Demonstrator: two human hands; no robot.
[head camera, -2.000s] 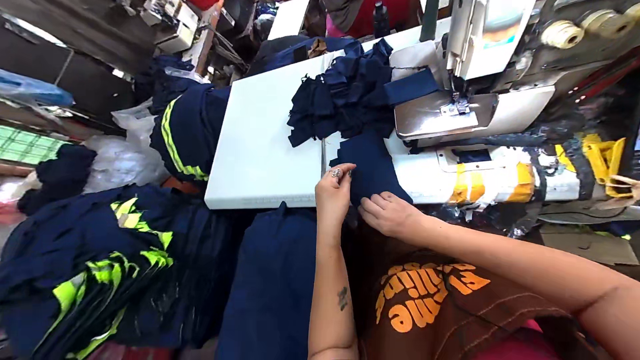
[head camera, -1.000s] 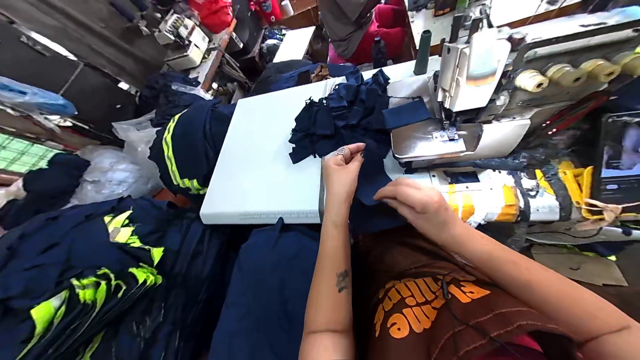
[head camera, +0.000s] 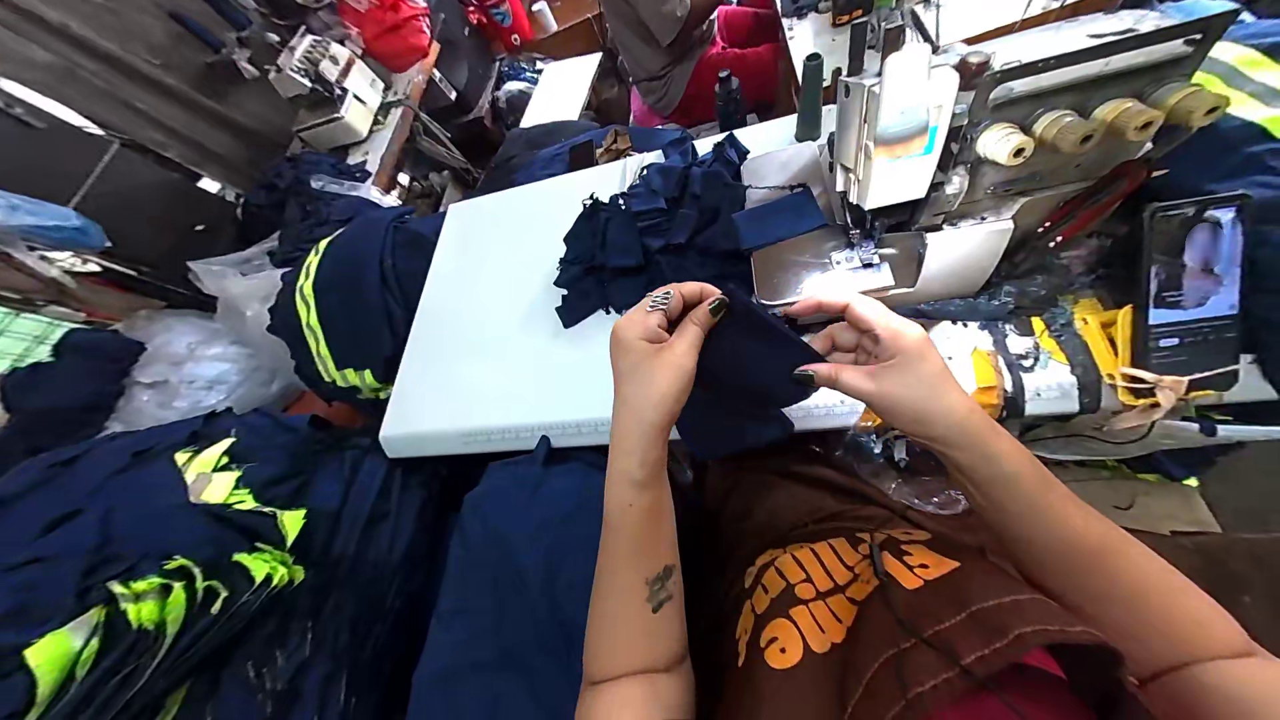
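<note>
A navy fabric piece (head camera: 750, 365) hangs over the front edge of the white sewing table (head camera: 490, 340). My left hand (head camera: 665, 345) pinches its upper left part between thumb and forefinger. My right hand (head camera: 870, 355) is at its right edge, thumb and fingers apart; whether it grips the cloth is unclear. Behind my hands lies a heap of small navy fabric pieces (head camera: 650, 230). One flat navy piece (head camera: 780, 218) rests beside the presser foot (head camera: 855, 257) of the sewing machine (head camera: 900, 140), to the right of the heap.
Navy garments with yellow-green strips (head camera: 200, 560) are piled at left, near a rolled navy bundle (head camera: 340, 300) and clear plastic bags (head camera: 200, 350). A phone (head camera: 1192, 290) stands at right, by yellow tape (head camera: 1100, 340). A person in dark clothing (head camera: 665, 50) sits beyond the table.
My right hand has lifted from the cloth on the table edge and moved right. The fabric piece, earlier flat under my hands, is now partly raised. The view has tilted up somewhat.
</note>
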